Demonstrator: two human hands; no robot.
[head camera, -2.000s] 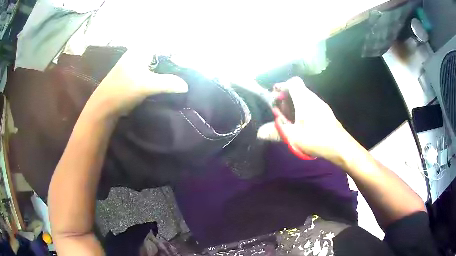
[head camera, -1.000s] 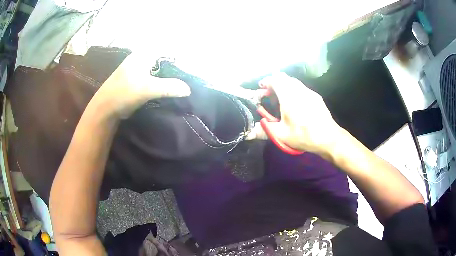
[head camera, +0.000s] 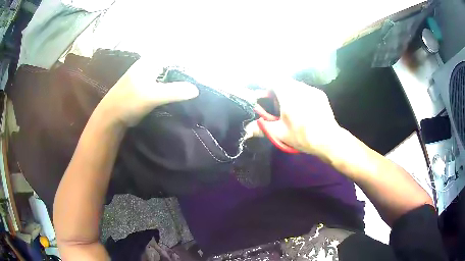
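Note:
The dark garment (head camera: 153, 148) spreads from the left across the middle. Its curved opening with a pale stitched edge (head camera: 222, 153) faces me. My left hand (head camera: 153, 92) holds the garment at the upper left end of the opening, fingers lost in glare. My right hand (head camera: 303, 114) holds the red-handled scissors (head camera: 278, 136), and its fingertips touch the right end of the opening's edge. The scissor blades are hidden or washed out, so I cannot tell whether they are open.
Very bright glare covers the top centre. Pale cloth (head camera: 53, 33) lies at upper left. Purple cloth (head camera: 285, 188) covers my lap. A dark phone-like object (head camera: 435, 129) and a white machine part with a grille (head camera: 456, 81) are at right.
My right hand and the scissors have moved left towards the opening. The right end of the opening's edge is now drawn in and bent. My left hand has barely moved.

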